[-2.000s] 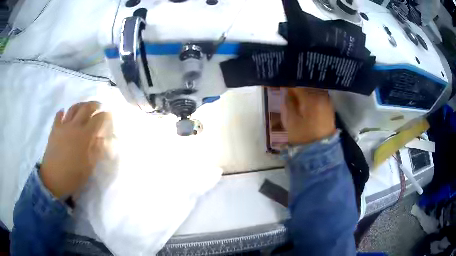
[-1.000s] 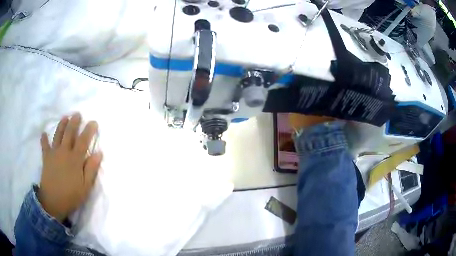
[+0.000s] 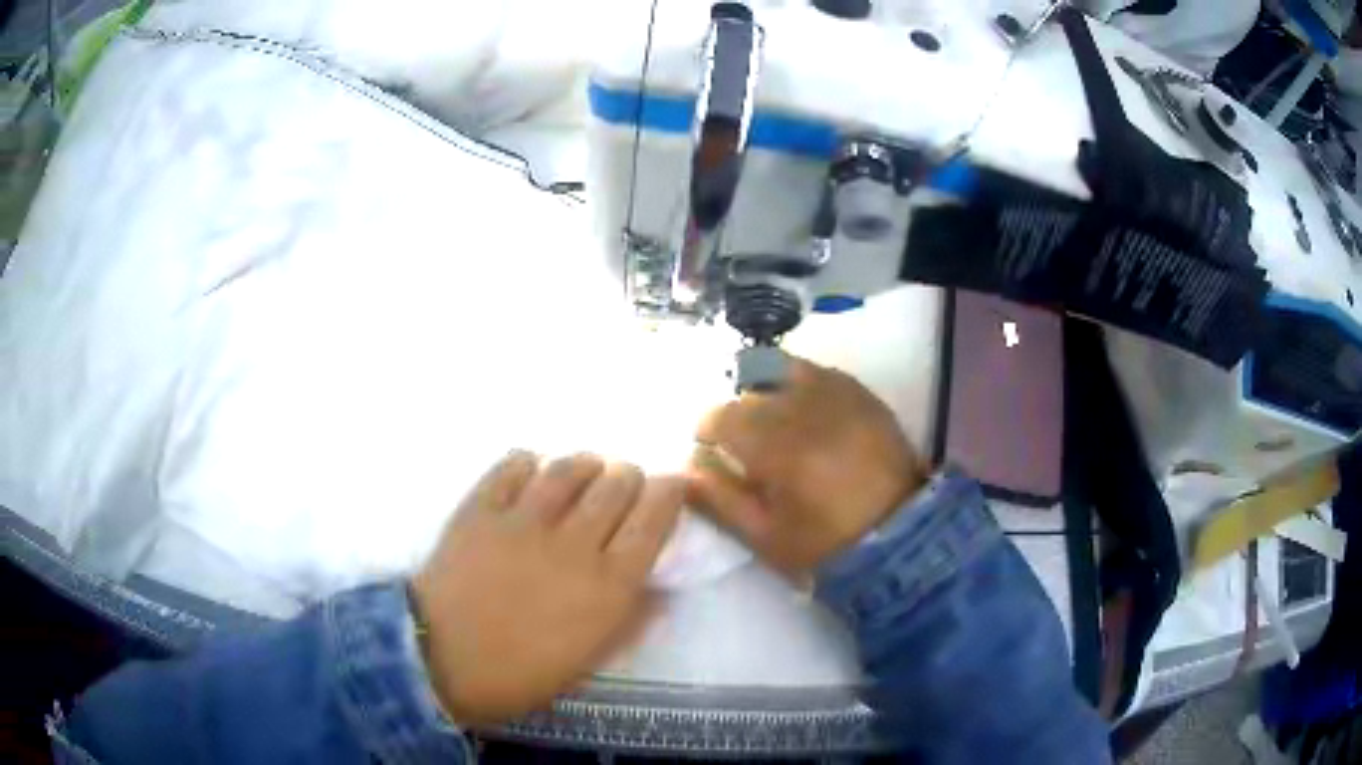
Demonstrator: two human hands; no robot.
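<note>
A large white padded garment panel [image 3: 284, 329] covers the left and middle of the table, with a dark stitched seam along its upper edge. My left hand [image 3: 545, 575] lies on the panel's near part with fingers bent; its fingertips are lost in glare. My right hand [image 3: 814, 463] is at the panel's right edge, just below the needle area, with thumb and fingers together on the white fabric. The two hands nearly touch. The white sewing machine head [image 3: 807, 194] stands above them; the fabric under the presser foot [image 3: 672, 292] is washed out by the lamp.
A smartphone [image 3: 1004, 396] lies right of my right hand, its screen lit. Black care labels [image 3: 1098, 269] drape on the machine head. Dark tapes [image 3: 1123, 508] hang right of the phone. A yellow strip [image 3: 1262, 513] is farther right. A ruler edge [image 3: 672, 711] runs along the table front.
My right hand has left the phone and come to the panel's edge near the needle. My left hand has moved right across the panel. The view has shifted, and the phone is uncovered.
</note>
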